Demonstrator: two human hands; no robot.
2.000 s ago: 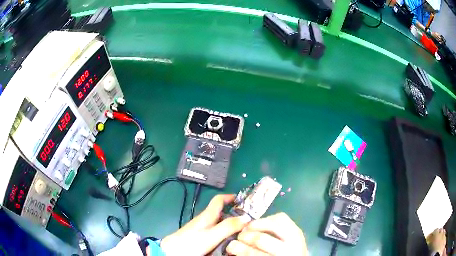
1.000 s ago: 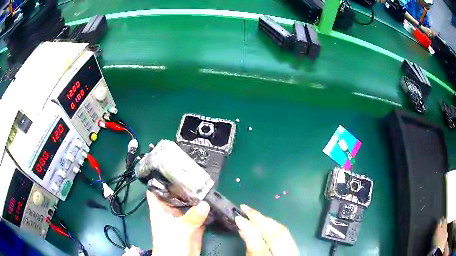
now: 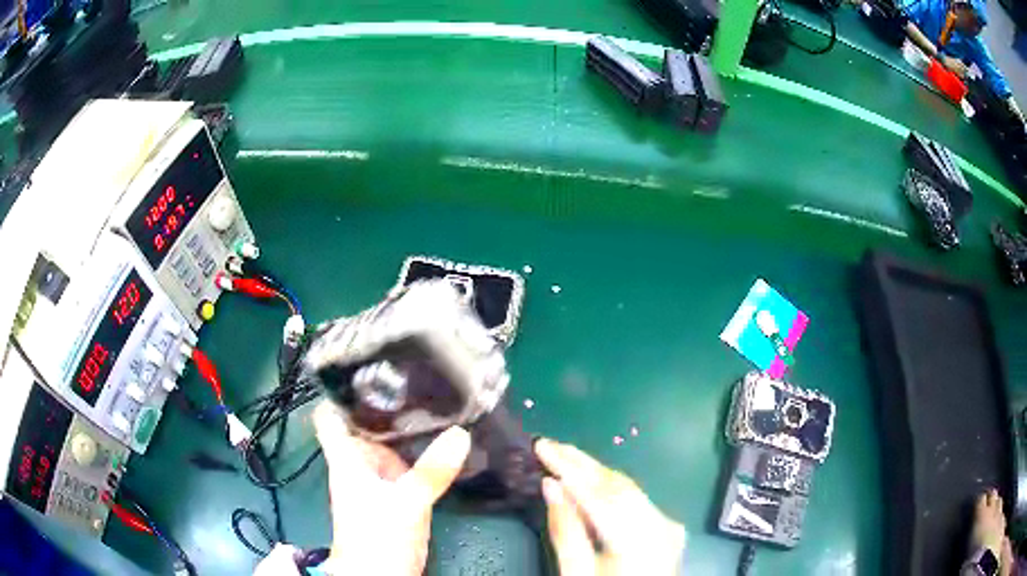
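My left hand (image 3: 389, 495) and my right hand (image 3: 603, 506) hold an opened trail camera (image 3: 411, 377), slightly blurred, above the bench. Its mottled case and dark lens front tilt up at the left; its dark other half extends to my right hand. A second trail camera (image 3: 496, 295) lies behind it, mostly hidden. A third trail camera (image 3: 794, 416) lies opened flat at the right, its small display lit pale. A white, cyan and magenta card (image 3: 766, 326) lies just behind the third camera.
Stacked power supplies (image 3: 169, 214) with red digits and red clips stand at the left, beside tangled black cables (image 3: 276, 416). A black tray (image 3: 940, 394) is at the right, with another person's hand (image 3: 989, 529) at its near edge. Black parts (image 3: 687, 88) stand on the rear strip.
The held camera has moved from the middle to the left and turned, now showing its lens front. It now covers much of the camera behind. The cream paper has gone from view.
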